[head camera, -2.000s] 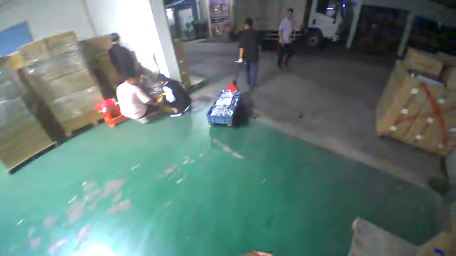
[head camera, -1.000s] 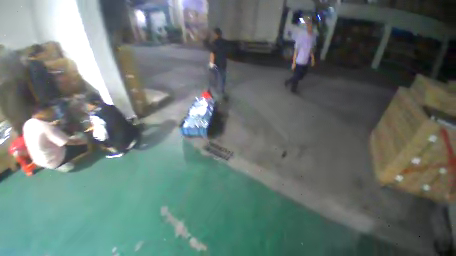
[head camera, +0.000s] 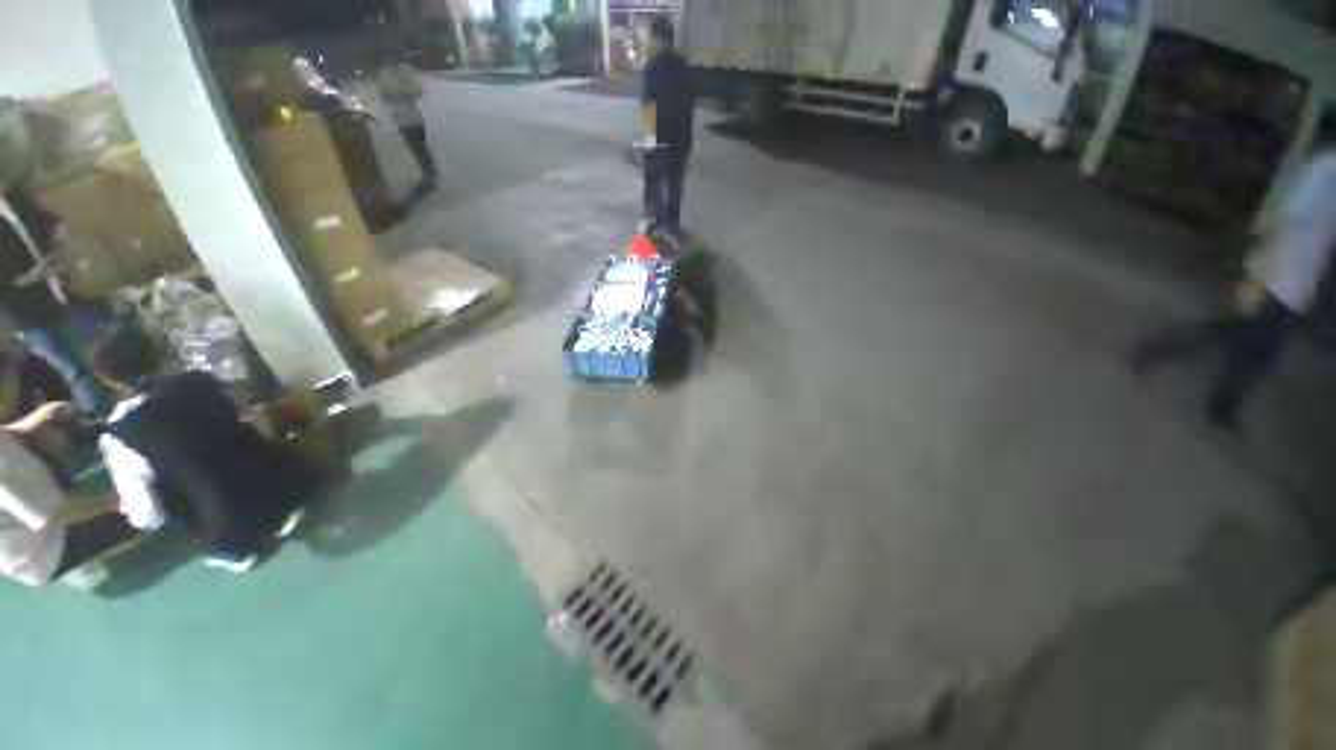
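Note:
Neither of my hands is in view. A low load of blue crates (head camera: 613, 364) with bright white contents on top stands ahead of me on the grey concrete. It rides on a hand pallet truck, whose red base (head camera: 642, 246) shows at the far end. A person in dark clothes (head camera: 667, 125) stands at the truck's handle, one hand on it. The forks under the crates are hidden.
Two people crouch at lower left on the green floor (head camera: 366, 630). A pillar (head camera: 220, 191), cartons (head camera: 325, 220) and a pallet (head camera: 447, 293) stand at left. A floor grate (head camera: 630, 633) lies ahead. A person walks at right (head camera: 1275, 279). A truck (head camera: 835, 52) stands behind.
The crate load and the person at the handle are now farther out on the concrete. The walking person has shifted to the right edge. My view has moved forward, and the grate looks nearer.

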